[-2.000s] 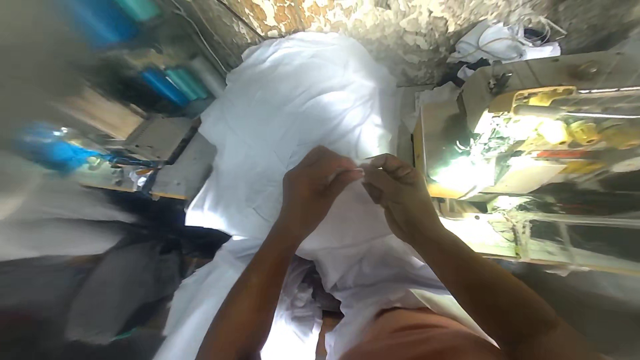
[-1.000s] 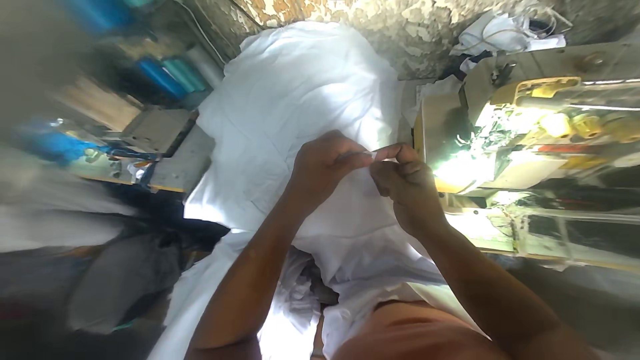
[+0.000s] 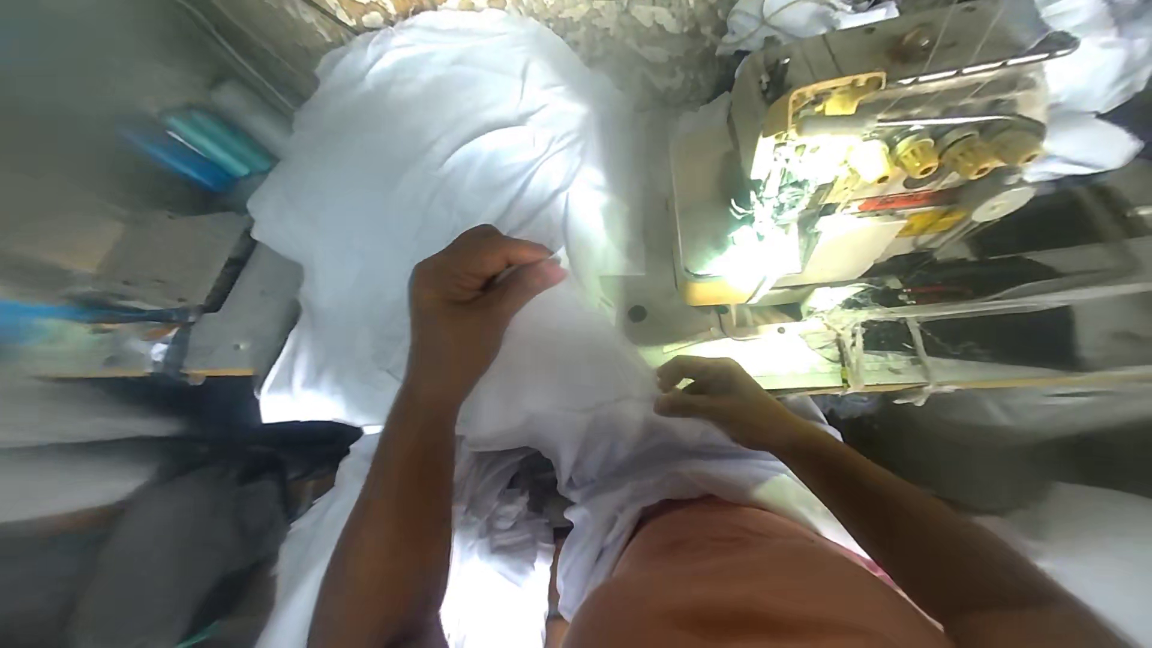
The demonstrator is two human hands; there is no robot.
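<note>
White fabric [image 3: 441, 135] lies in a large heap over the work table and hangs down toward my lap. My left hand [image 3: 481, 288] is over the middle of the heap, its thumb and index finger pinched on an edge of the fabric. Lower and to the right, my right hand [image 3: 715, 396] has its thumb and index finger curled at the side edge of the same piece; whether it grips the cloth is hard to tell. To the right stands an overlock sewing machine [image 3: 810, 180] with yellow tension knobs and a bright lamp glow at its needle area.
Blue and teal thread cones [image 3: 211, 144] stand blurred at the left, near another machine [image 3: 171, 261]. Loose threads and strips [image 3: 918, 342] hang along the right table edge. More white cloth [image 3: 1080, 135] lies behind the overlock machine. A peeling wall [image 3: 639, 36] borders the far side.
My hands were close together over the heap; my right hand has moved down and right, away from my left. An edge of white fabric now stretches between them.
</note>
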